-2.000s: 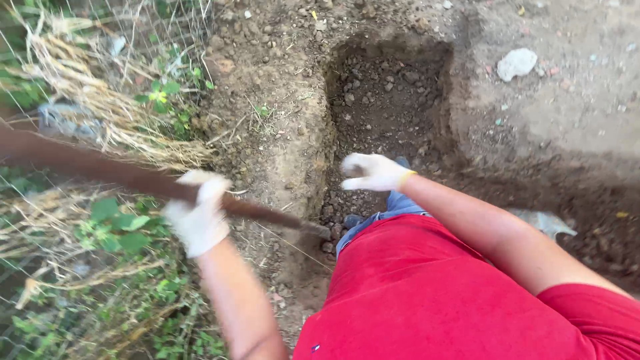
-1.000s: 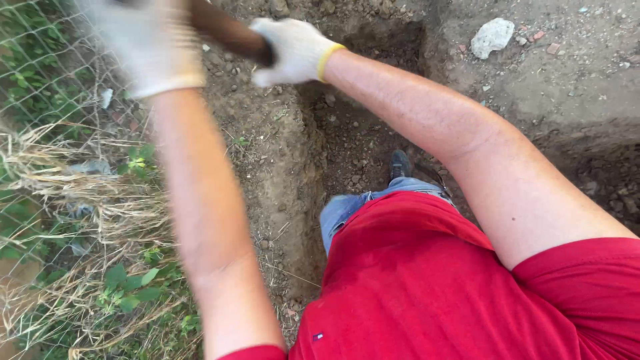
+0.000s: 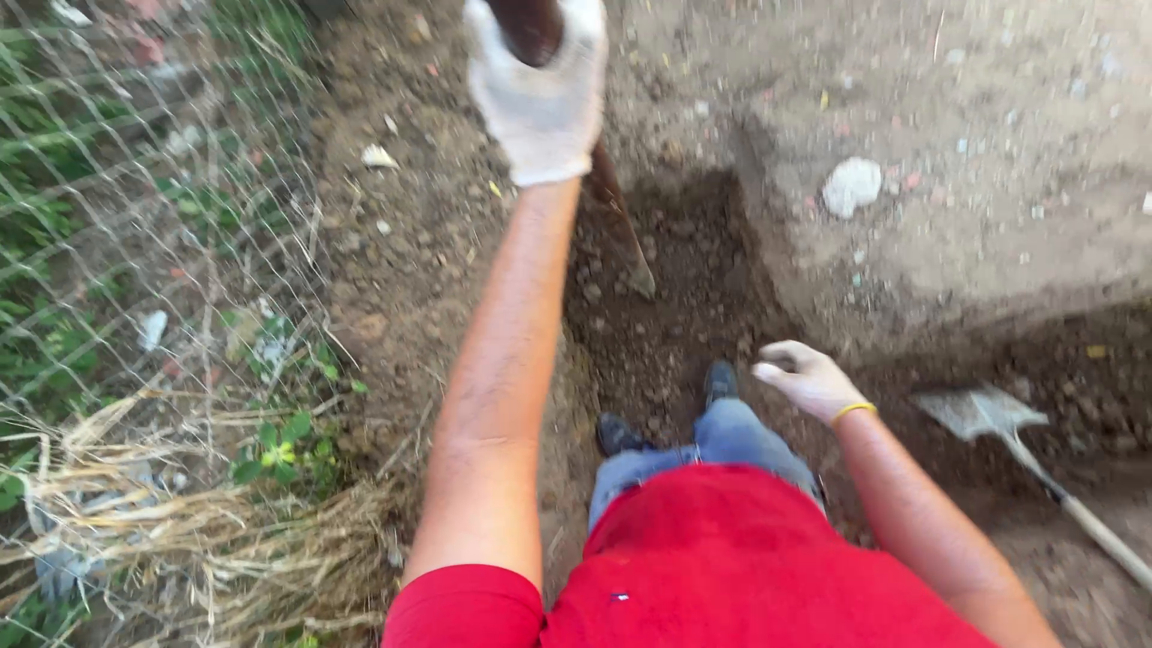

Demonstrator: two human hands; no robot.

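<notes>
My left hand point(image 3: 544, 94), in a white glove, is closed around a thick brown digging bar point(image 3: 616, 220) at the top of the view. The bar slants down past the wrist, and its flat tip rests at the loose soil inside a trench point(image 3: 666, 333). My right hand point(image 3: 810, 380), gloved and with a yellow cuff, is off the bar beside my right leg; its fingers are curled with a gap between them and nothing in them. Both my shoes stand in the trench, below the bar's tip.
A shovel point(image 3: 985, 414) lies in the right branch of the trench. A pale stone point(image 3: 851, 186) sits on the higher ground above it. Along the left run a wire mesh fence point(image 3: 117, 207), green weeds and dry grass point(image 3: 207, 540).
My right hand was at the bar's end a second ago and has come away, down beside my leg. The bar, raised then, now points down into the trench. The view has shifted.
</notes>
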